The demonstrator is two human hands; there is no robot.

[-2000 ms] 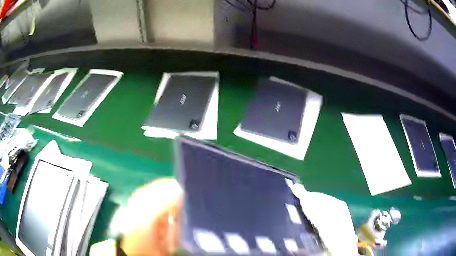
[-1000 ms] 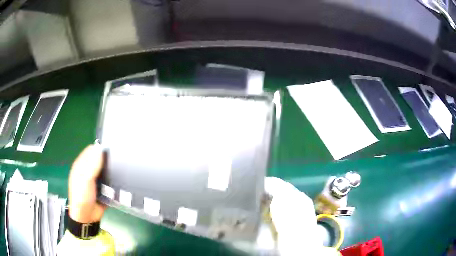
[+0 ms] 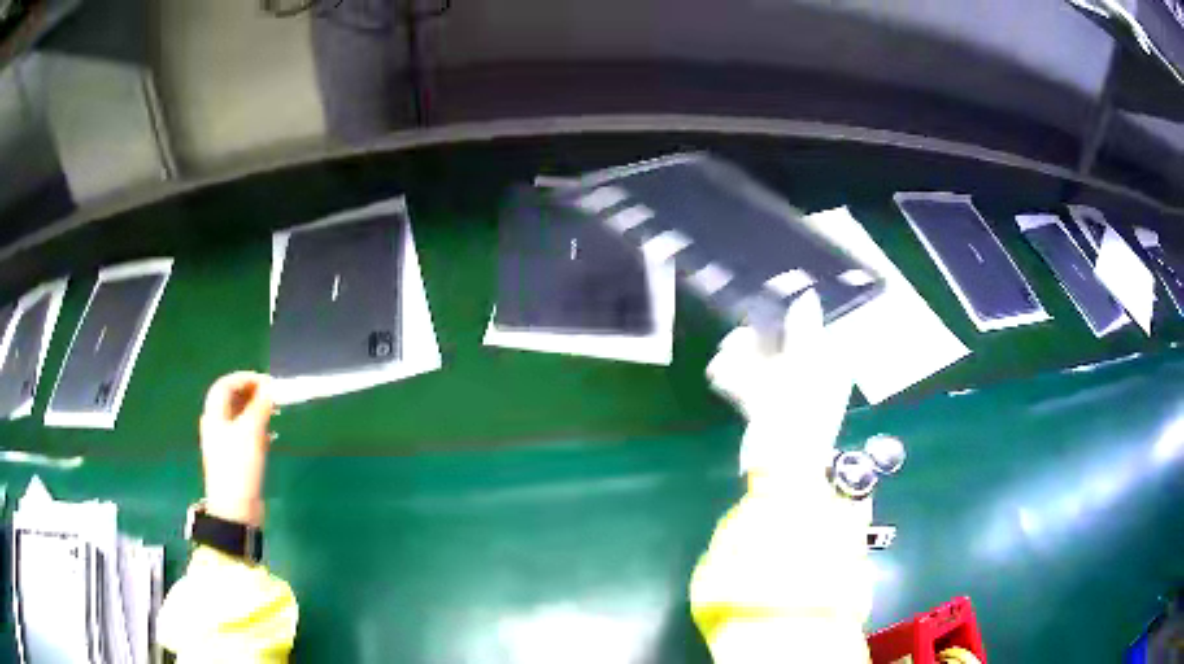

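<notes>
A dark tablet back cover (image 3: 727, 223), inner face up with several small white patches along its near edge, is held above the green conveyor belt, blurred by motion. My right hand (image 3: 786, 370), in a white glove, grips its near right corner. The cover overlaps the view of a white sheet (image 3: 896, 344) and of another back cover (image 3: 571, 266) lying on its own sheet. My left hand (image 3: 240, 415), bare with a black band at the wrist, is away from the cover at the left, its fingers curled, with nothing seen in it.
More back covers on white sheets lie on the belt, left (image 3: 340, 292) and right (image 3: 974, 260). A stack of framed parts (image 3: 59, 590) is at the lower left. Round metal tops (image 3: 857, 472) stand beside my right sleeve. A red tape dispenser (image 3: 928, 633) is at the bottom right.
The cover has moved from in front of me up and right over the belt. My left hand has let go of it. My right hand has reached forward with it.
</notes>
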